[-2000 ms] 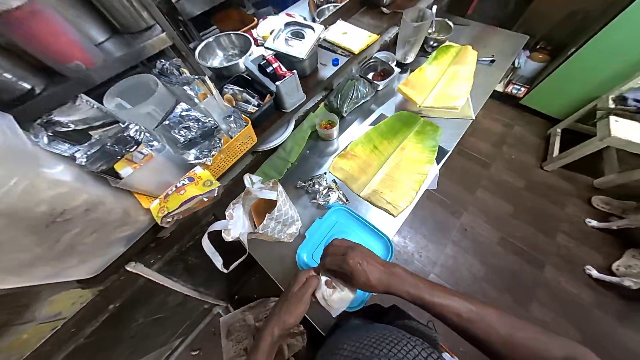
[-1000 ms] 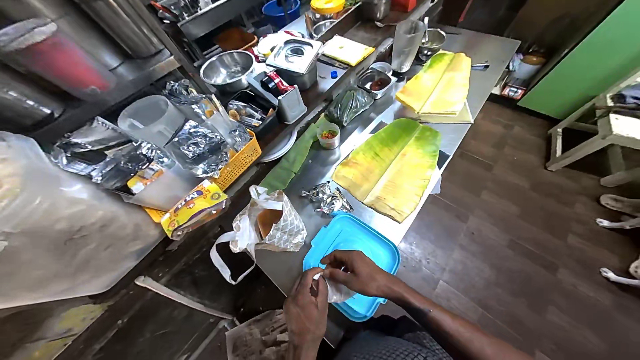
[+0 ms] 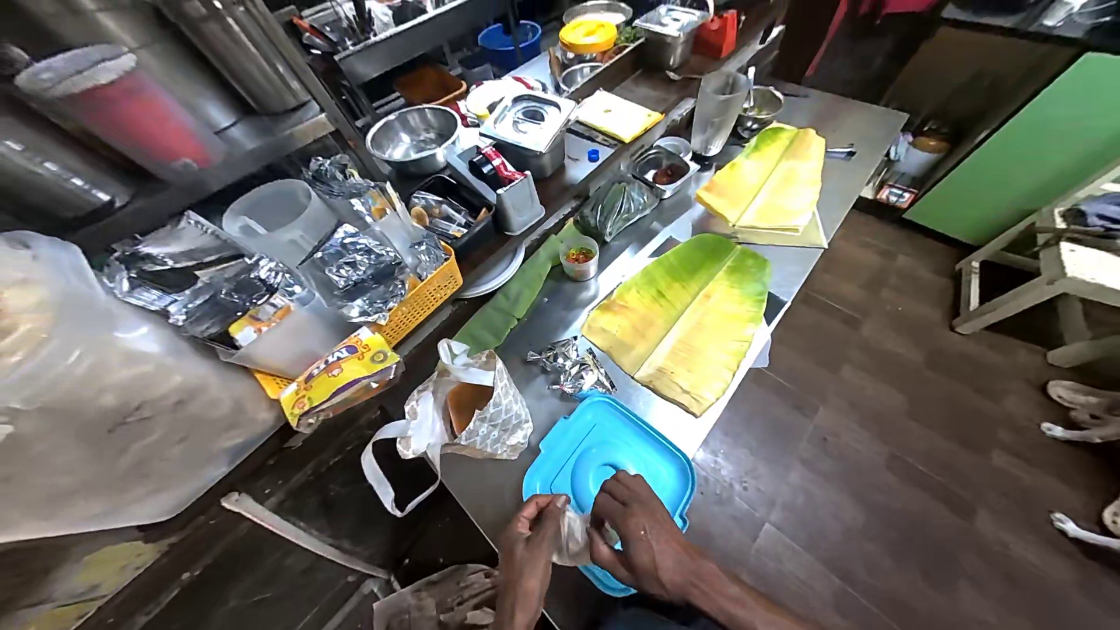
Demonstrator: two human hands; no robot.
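Over the near part of a blue plastic lid or container (image 3: 647, 446), my left hand (image 3: 528, 547) pinches the edge of a small clear plastic bag (image 3: 571, 535). My right hand (image 3: 637, 534) is at the bag's other side with its fingers bent; whether it grips the plastic is hard to tell. Crumpled foil pieces (image 3: 577, 366) lie just beyond the blue plastic. A patterned carry bag (image 3: 499, 407) with a brown item inside stands to its left. Cut banana leaf pieces (image 3: 687, 319) lie flat farther up the steel table, with more stacked leaves (image 3: 770, 179) behind.
A small cup of chopped food (image 3: 580, 259), a wrapped green bundle (image 3: 618, 206) and a steel tray (image 3: 663, 169) stand along the table. Left are a yellow basket (image 3: 424, 297) with foil packets and a large plastic sack (image 3: 114, 394). A white stool (image 3: 1032, 280) stands at right.
My right hand was close against my left over the bag and is now a little apart from it. More of the small plastic bag shows between my hands.
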